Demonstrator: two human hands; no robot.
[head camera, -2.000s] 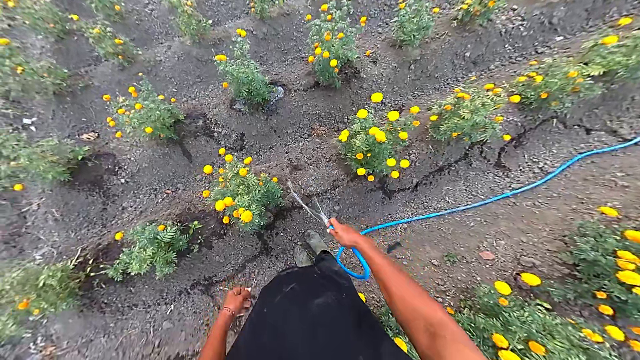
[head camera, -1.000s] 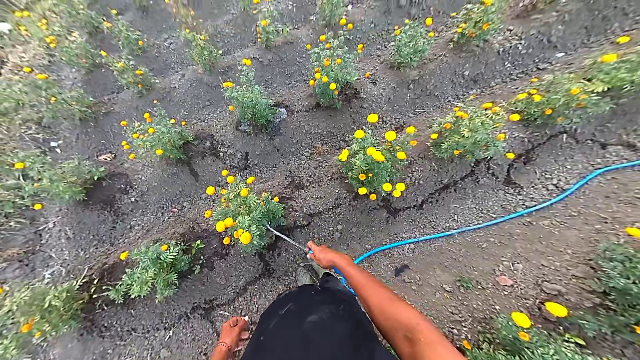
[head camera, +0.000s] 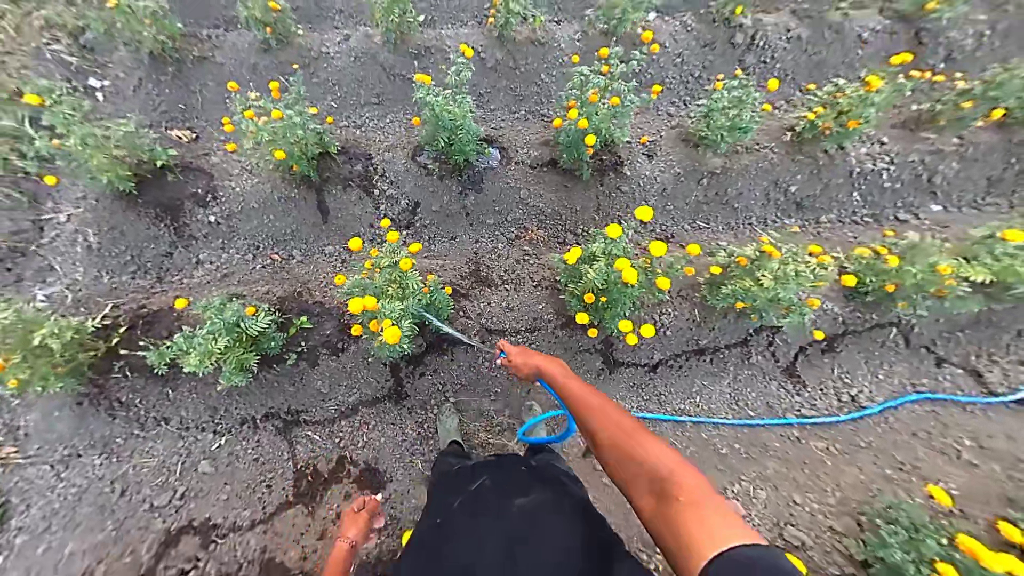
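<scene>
My right hand (head camera: 522, 360) is closed around the end of a blue hose (head camera: 720, 419), just ahead of my boots. Water (head camera: 454, 333) sprays from it toward the upper left, reaching the base of a marigold plant (head camera: 392, 292) with yellow blooms. From the hand the hose drops into a loop near my right boot, then runs off to the right over the soil. My left hand (head camera: 360, 518) hangs low at the left with a bracelet on its wrist; its fingers look curled, and whether it holds anything is unclear.
More marigolds grow in rows on soil ridges, among them a small plant (head camera: 220, 340) to the left and a fuller one (head camera: 620, 276) to the right. Dark wet streaks mark the soil. A rubber boot (head camera: 450, 426) stands between the rows; more blooms (head camera: 992, 552) are at the lower right.
The spray, split into several jets two seconds ago, is now one narrow stream. It reaches the marigold plant, which it did not clearly touch in the oldest frame.
</scene>
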